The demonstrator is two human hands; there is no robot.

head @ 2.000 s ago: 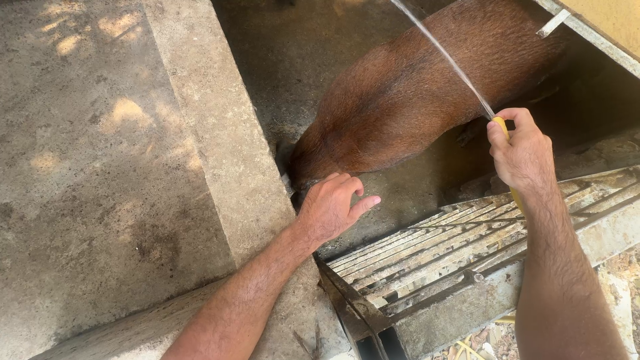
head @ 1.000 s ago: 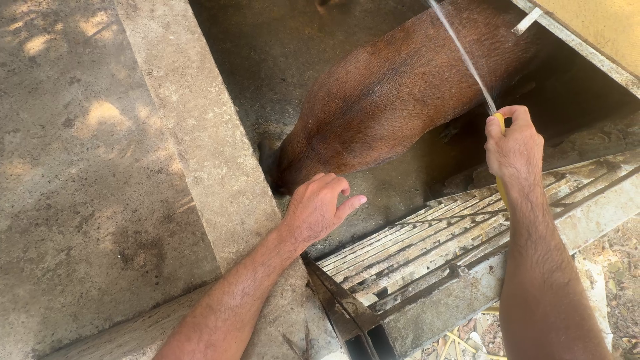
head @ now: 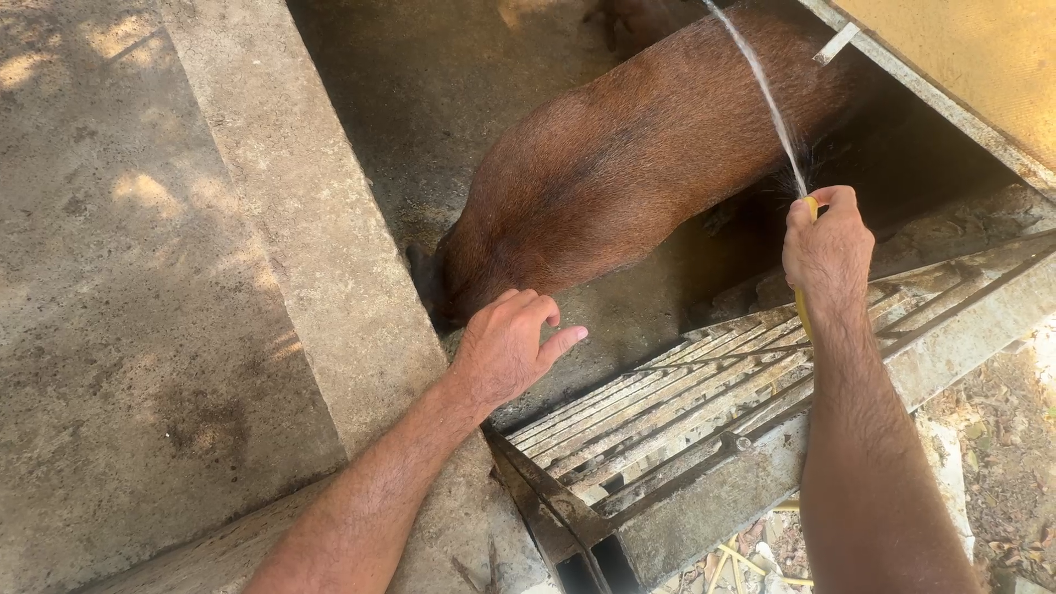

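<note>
A reddish-brown pig (head: 610,165) stands in a pen on a wet concrete floor, its head low by the concrete wall. My right hand (head: 829,247) grips a yellow hose (head: 803,309) above the pen's barred metal gate. From the hose end a water jet (head: 763,87) shoots up and away, passing across the view of the pig's back. My left hand (head: 511,342) is empty, fingers loosely curled and thumb apart, over the near end of the wall beside the pig's head. Whether it touches the pig I cannot tell.
The concrete wall top (head: 289,206) runs along the left of the pen. The rusty metal gate (head: 709,487) crosses the near side. Part of another animal (head: 639,21) shows at the far end. A yellow panel (head: 973,58) with a metal edge lies at upper right; leaf litter (head: 1006,462) covers the ground outside.
More of the other animal has come into view at the top. Both hands keep about the same pose, the right still on the hose with water running.
</note>
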